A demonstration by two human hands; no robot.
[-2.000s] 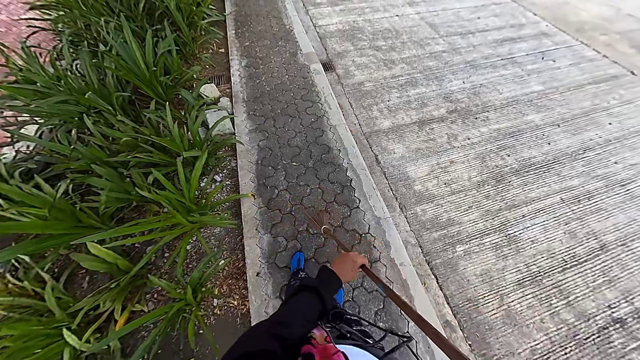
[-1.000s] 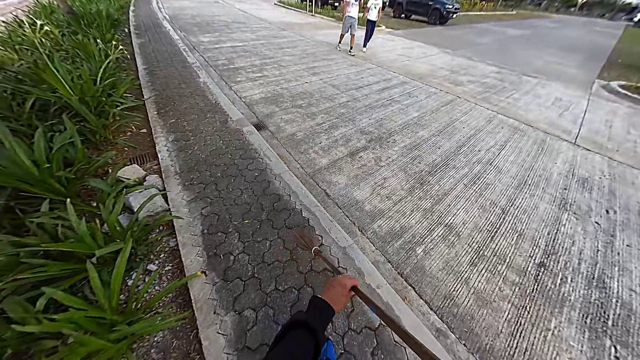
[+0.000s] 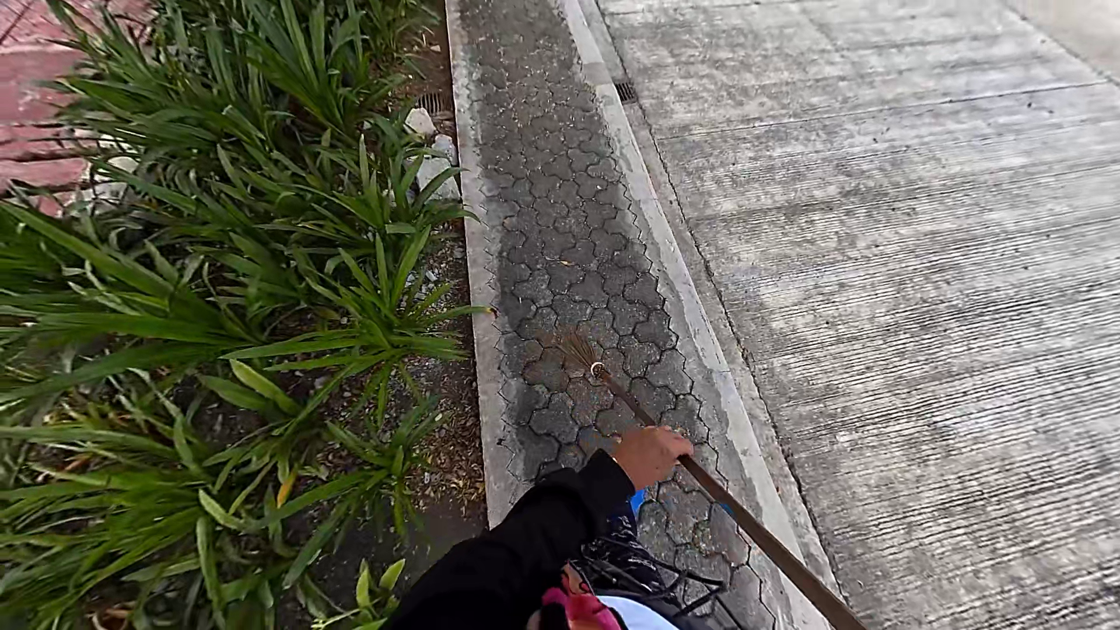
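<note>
My left hand (image 3: pixel 652 456), in a black sleeve, is closed around the wooden handle of a stick broom (image 3: pixel 752 528). The handle slants from the lower right edge up to a pale ring, where thin brown bristles (image 3: pixel 577 350) fan out low over the paved walkway (image 3: pixel 560 219). The bristles look slightly blurred. My right hand is out of view, as is the far end of the handle. Below my left hand, part of a blue shoe (image 3: pixel 637 501) shows beside dark patterned clothing and a black wire-like frame (image 3: pixel 691 582).
A concrete curb (image 3: pixel 652 210) borders the walkway, with a ridged concrete road (image 3: pixel 919 306) to the right. Long-leaved green plants (image 3: pixel 289 262) fill the bed at left, some leaves reaching over the edging. Pale rocks (image 3: pixel 436 171) and a drain grate (image 3: pixel 433 103) lie beside the walkway.
The view has swung down and left since one second ago, so the two people and the dark vehicle are out of frame. My left hand has stayed on the broom handle.
</note>
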